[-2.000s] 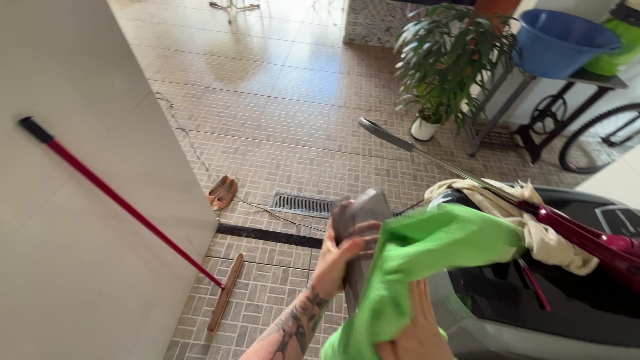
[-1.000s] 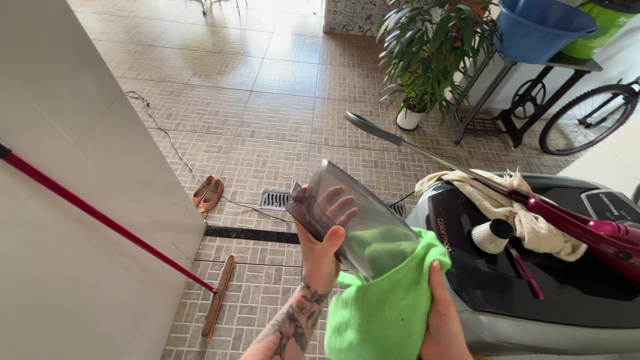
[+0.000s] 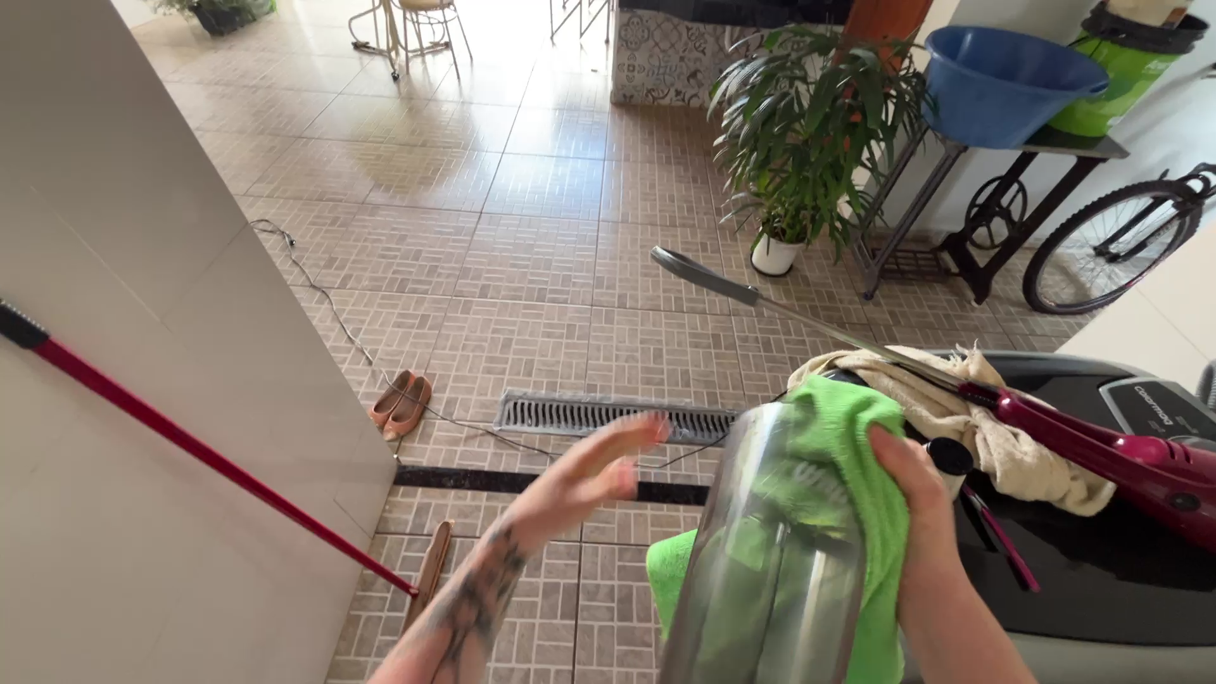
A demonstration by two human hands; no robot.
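My right hand (image 3: 917, 494) grips a clear, smoky plastic container (image 3: 769, 570), with a green microfibre cloth (image 3: 869, 560) between palm and plastic and more cloth behind it. Left of the container, my left hand (image 3: 594, 475) is off it, fingers apart and blurred, holding nothing. Beside my right hand, on the black lid of a washing machine (image 3: 1064, 589), lie a small round filter with a dark cap (image 3: 948, 458), a thin magenta stick (image 3: 1002, 541), a crumpled cream cloth (image 3: 1026, 456) and a magenta stick vacuum body (image 3: 1121, 451) with a metal tube and grey handle.
A squeegee with a red pole (image 3: 209, 456) leans on the left wall. Brown shoes (image 3: 401, 404), a cable (image 3: 328, 294) and a drain grate (image 3: 608, 415) are on the tiled floor. Farther off stand a potted plant (image 3: 807, 142), a blue basin (image 3: 1007, 85) on a metal-legged table and a bicycle (image 3: 1111, 247).
My left hand has let go of the container and moved away from it. The container, earlier tilted between both hands, now stands more upright in my right hand with the green cloth around its side.
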